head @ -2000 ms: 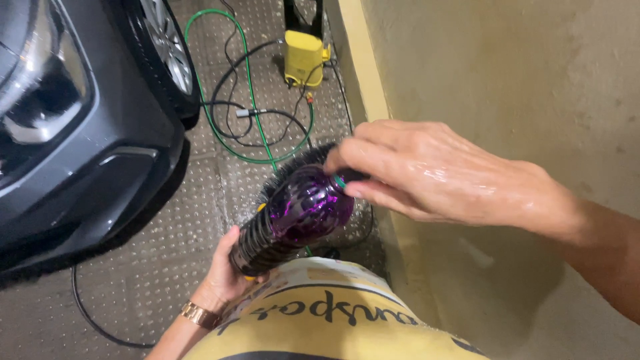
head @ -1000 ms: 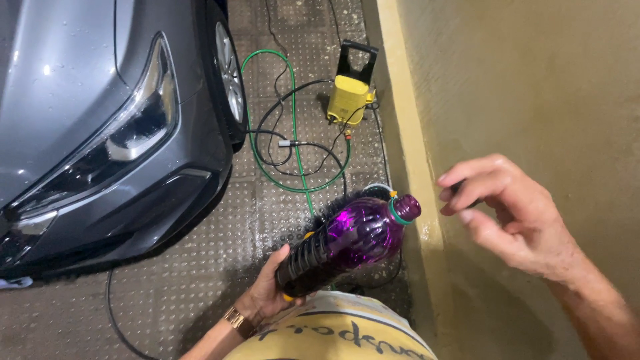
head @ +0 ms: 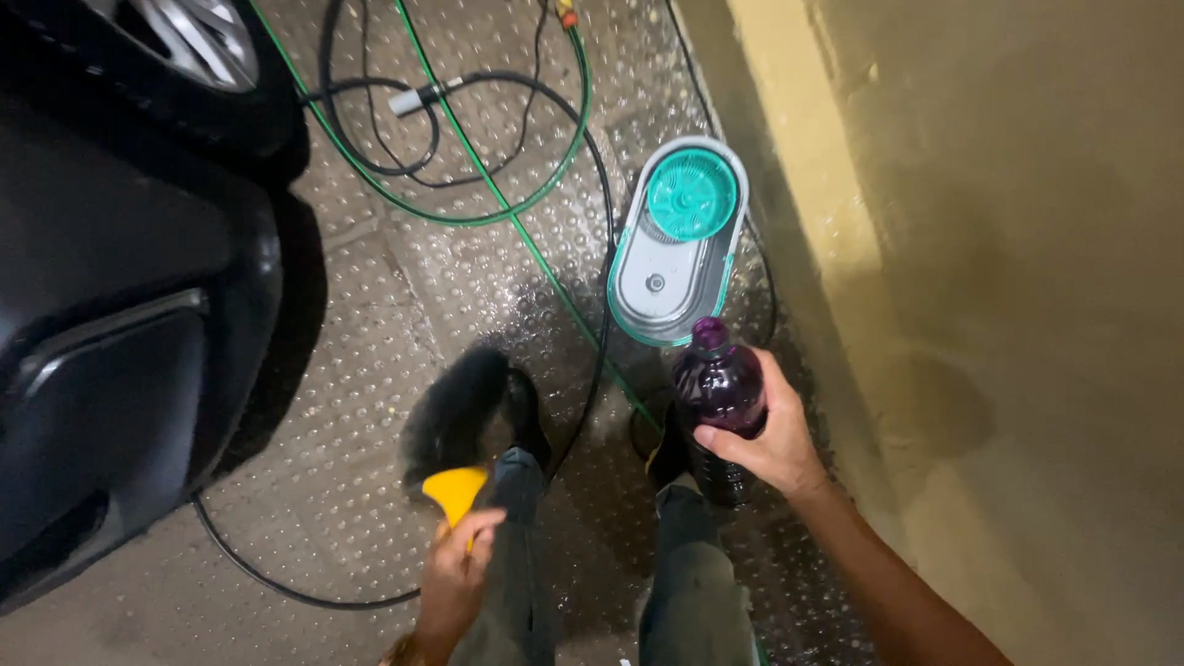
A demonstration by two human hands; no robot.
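Observation:
My right hand (head: 772, 425) grips a dark purple plastic bottle (head: 720, 388) around its shoulder; the bottle is upright and its mouth is uncapped. In my left hand (head: 462, 564) is the handle of a brush with a yellow neck (head: 455, 490) and dark, blurred bristles (head: 458, 407), held low in front of my left leg. Just beyond the bottle, a grey oval mop bucket with a teal rim (head: 618, 310) stands on the floor. A round teal spin basket (head: 692, 194) sits in its far end.
A dark car's bumper (head: 139, 277) and front wheel (head: 199, 46) are at the left. A green hose (head: 546, 268) and black hoses (head: 601, 185) loop over the wet studded floor (head: 351, 370). A wall (head: 999, 231) runs along the right. My shoes (head: 525, 407) are near the brush.
The bottle, in my left hand a second ago, is now in my right hand. My left hand now holds the brush low. The view has tilted down, bringing the bucket clearly into sight.

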